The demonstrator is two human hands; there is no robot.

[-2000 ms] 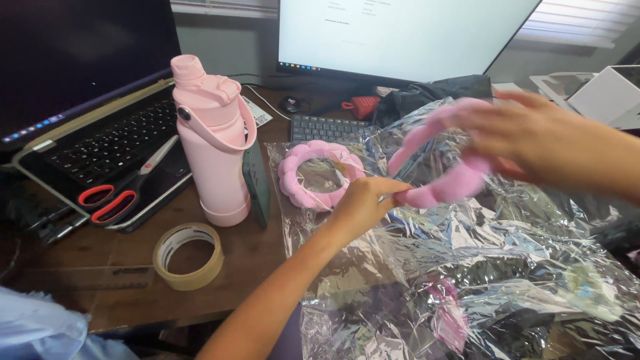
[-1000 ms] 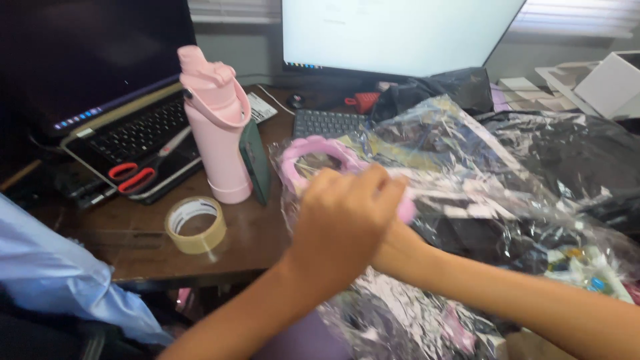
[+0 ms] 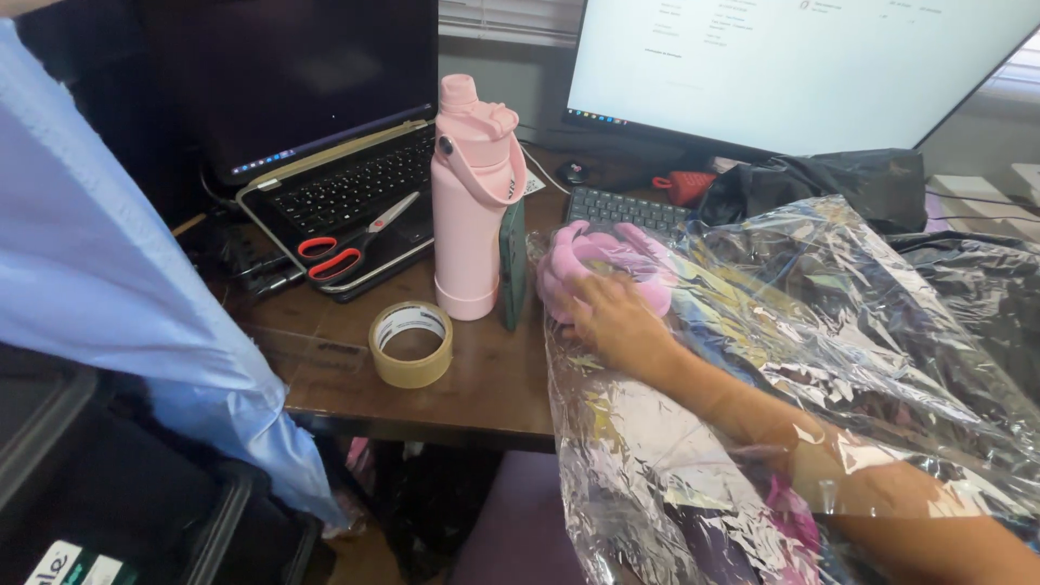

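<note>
Two pink padded headbands (image 3: 650, 280) lie bunched together near the left edge of a large clear plastic bag (image 3: 617, 414), close to the keyboard. My right hand (image 3: 617, 321) reaches in from the lower right, its fingers curled on the left part of the headbands; the fingertips are partly hidden. Shiny clear film covers parts of my right forearm. My left hand is out of view.
A pink water bottle (image 3: 467, 219) stands beside a dark green phone (image 3: 512, 264). A roll of tape (image 3: 412, 349) lies in front. Red-handled scissors (image 3: 349, 248) rest on a laptop (image 3: 325, 191). Light blue fabric (image 3: 179, 284) hangs at left; a black bag (image 3: 821, 183) lies behind.
My hands were together at the headband; now my left hand has left the view and only my right hand is on the headbands. The view has turned left.
</note>
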